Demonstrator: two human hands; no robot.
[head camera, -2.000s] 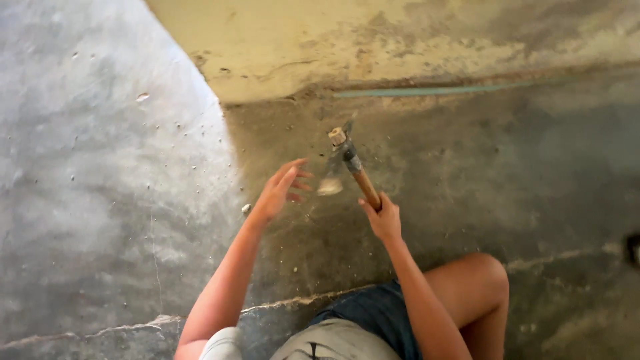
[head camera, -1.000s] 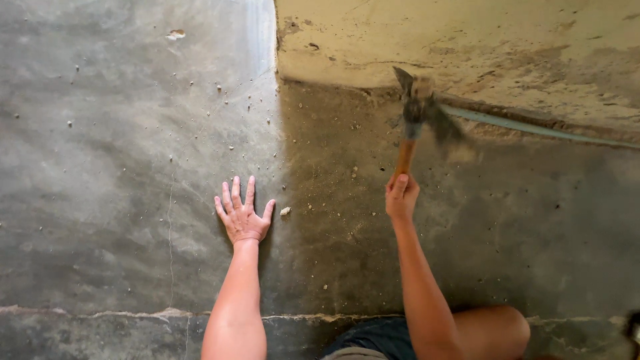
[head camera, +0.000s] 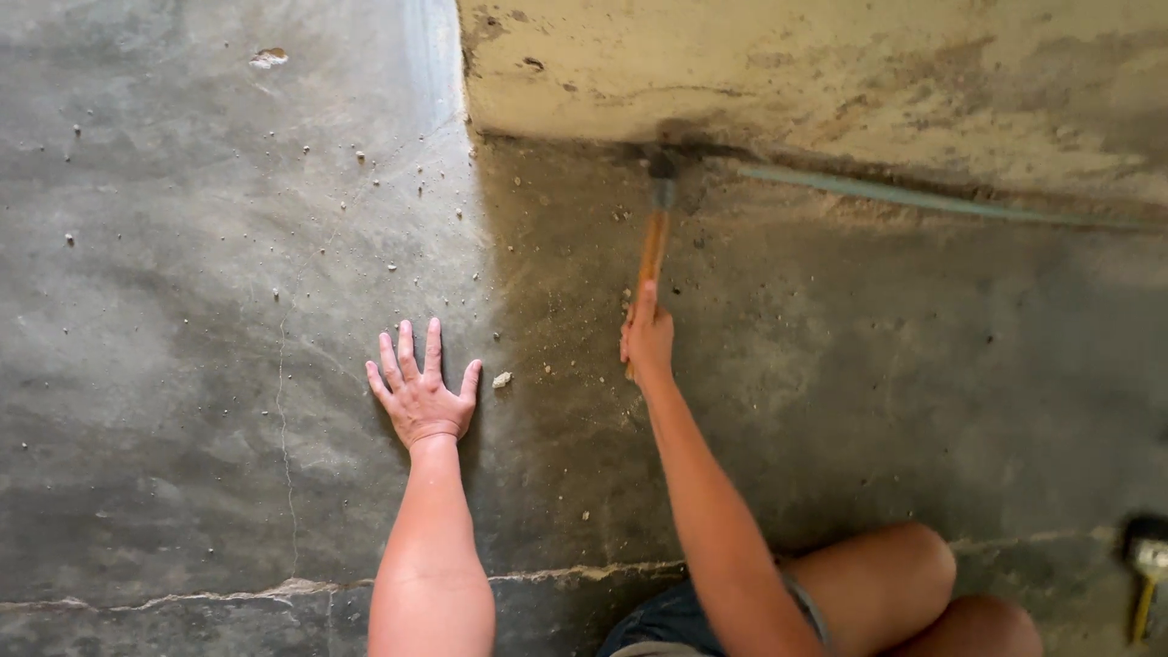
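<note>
My right hand (head camera: 649, 339) grips the wooden handle of a hammer-like tool (head camera: 654, 242). Its head is blurred and dark, at the foot of the yellow wall (head camera: 620, 64), where the wall meets the concrete floor (head camera: 821, 365); whether it touches is not clear. My left hand (head camera: 426, 388) rests palm down on the floor with its fingers spread, holding nothing. A small pale chip (head camera: 502, 380) lies just right of its thumb. A light green strip (head camera: 885, 190) runs along the wall's base, to the right of the tool's head.
Small crumbs are scattered over the floor ahead of both hands. A rough crack (head camera: 584, 573) crosses the floor near my bent legs (head camera: 867, 584). At the lower right edge lies a partly visible object with a yellow handle (head camera: 1142, 611). The floor has a chipped spot (head camera: 269, 58) at upper left.
My left hand, raised near the tool two seconds ago, came down flat on the floor by one second ago and stays there. The tool's head has moved against or close to the wall's base.
</note>
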